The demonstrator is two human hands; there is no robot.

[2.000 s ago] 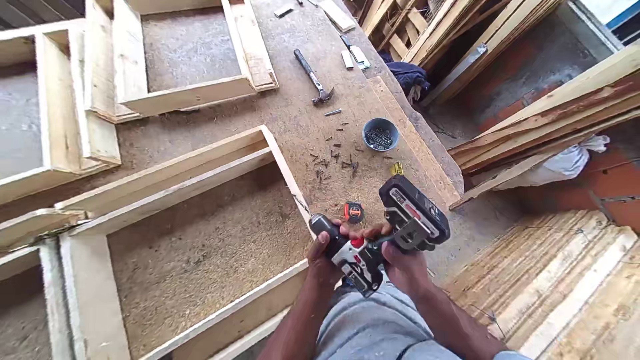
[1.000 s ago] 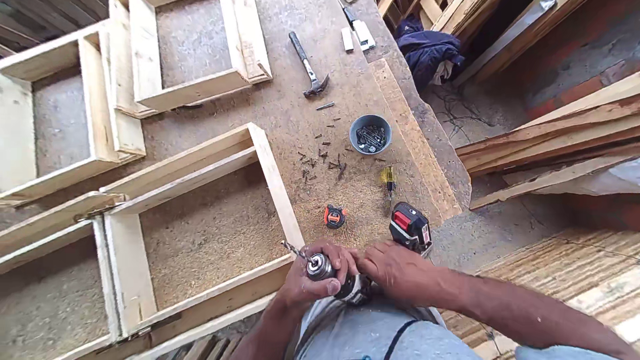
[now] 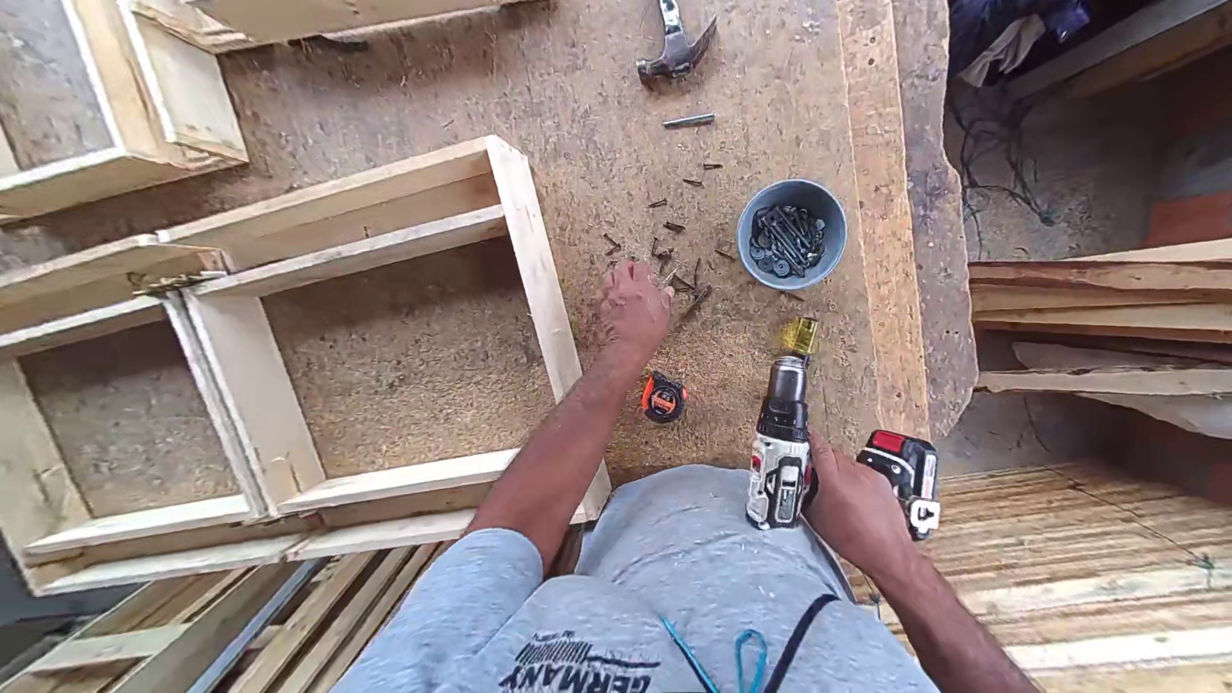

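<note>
My right hand grips the handle of a white and black cordless drill, its chuck pointing away from me over the table. Beside a yellow screwdriver handle lies the chuck's end. My left hand reaches down among loose dark screws on the table; its fingertips are blurred, so whether they pinch a screw is unclear. A blue-grey bowl full of screws stands right of them. An orange and black tape measure rests below the left hand. Left of it is a wooden frame.
Sawdust covers parts of the worktable. A claw hammer and a short metal rod lie toward the back. More wooden frames sit at the left. Stacked boards and slats are at the right, beyond the table edge.
Both hands were on the drill near my body. My left hand has let go of it and moved out to the loose screws; my right hand now holds the drill alone, farther right.
</note>
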